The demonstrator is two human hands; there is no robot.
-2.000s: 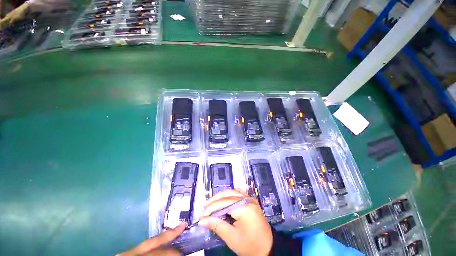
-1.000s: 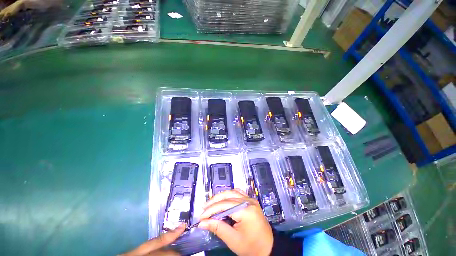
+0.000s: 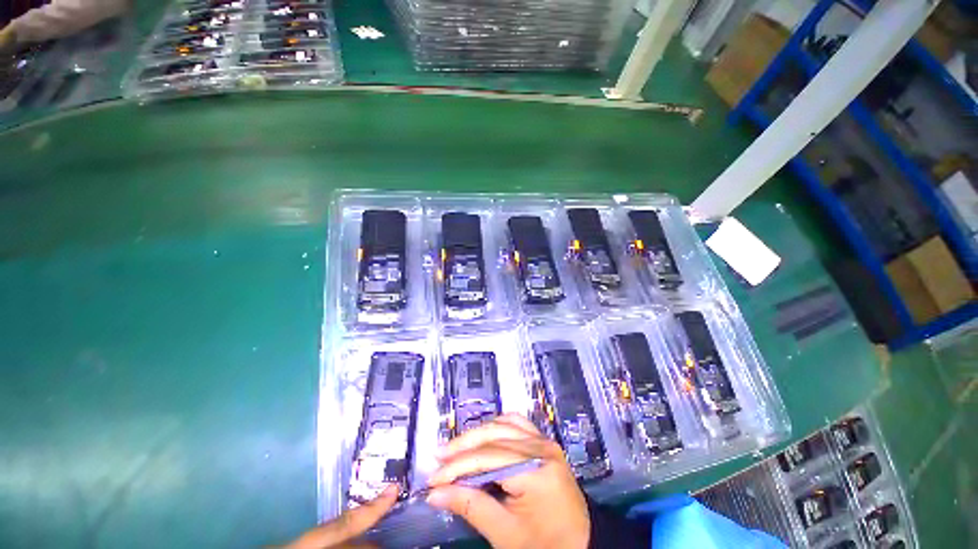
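A clear blister tray (image 3: pixel 485 327) holds two rows of black phone bodies, one per pocket. My right hand (image 3: pixel 513 477) holds tweezers (image 3: pixel 488 473) like a pen, over the lower end of the second phone in the near row. The tweezer tip points left toward the lower end of the near-left phone body (image 3: pixel 388 424). My left hand (image 3: pixel 359 519) has a fingertip at that phone's lower end, close to the tip; the rest of it is cut off by the bottom edge. Whether it grips anything cannot be told.
A white post (image 3: pixel 799 123) and a white sheet (image 3: pixel 743 251) are at the tray's far right corner. Stacked trays (image 3: pixel 509 38) and another filled tray (image 3: pixel 238 48) lie across the bench. More trays (image 3: pixel 831 495) are at lower right. A person's hand (image 3: pixel 9 35) shows at upper left.
The tweezers have tilted flatter than two seconds ago, and my left fingertip sits slightly lower and further left. The white sheet edge below my hands is no longer visible. The view has shifted slightly.
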